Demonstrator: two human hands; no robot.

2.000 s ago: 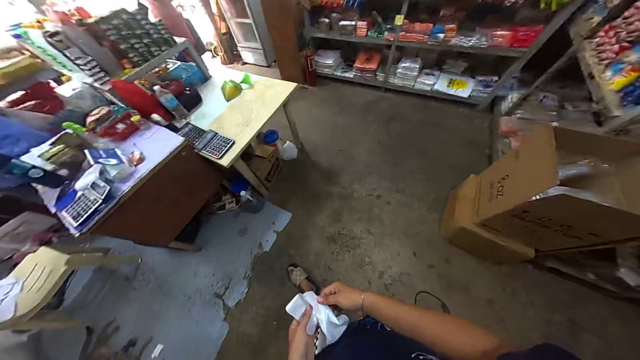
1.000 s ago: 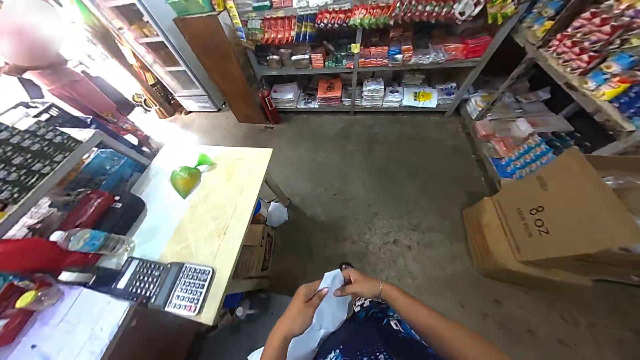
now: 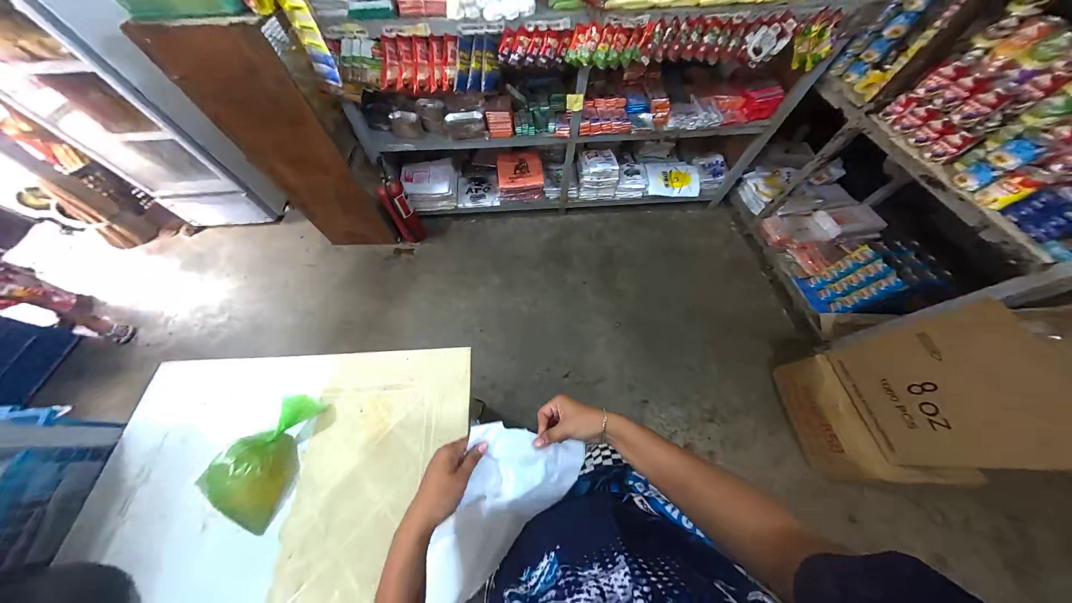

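Observation:
A thin white plastic bag (image 3: pixel 502 494) hangs between my two hands, spread wide at its upper edge. My left hand (image 3: pixel 448 477) pinches the bag's left side between thumb and fingers, beside the table's right edge. At the bag's upper right edge, my right hand (image 3: pixel 569 421) grips it with the fingertips. A knotted green plastic bag (image 3: pixel 251 479) with something yellowish inside lies on the pale tabletop (image 3: pixel 377 419), to the left of my left hand.
Shelves (image 3: pixel 469 141) with packets and stacked bags stand ahead, a red fire extinguisher (image 3: pixel 402 211) at their left end. An open cardboard box (image 3: pixel 971 394) is on the right, below a side rack (image 3: pixel 913 151). At the far left, a person's foot (image 3: pixel 113 329) shows on the floor.
The white bag, bunched up two seconds ago, is now spread out between my hands. The view has moved closer to the table and the shelves.

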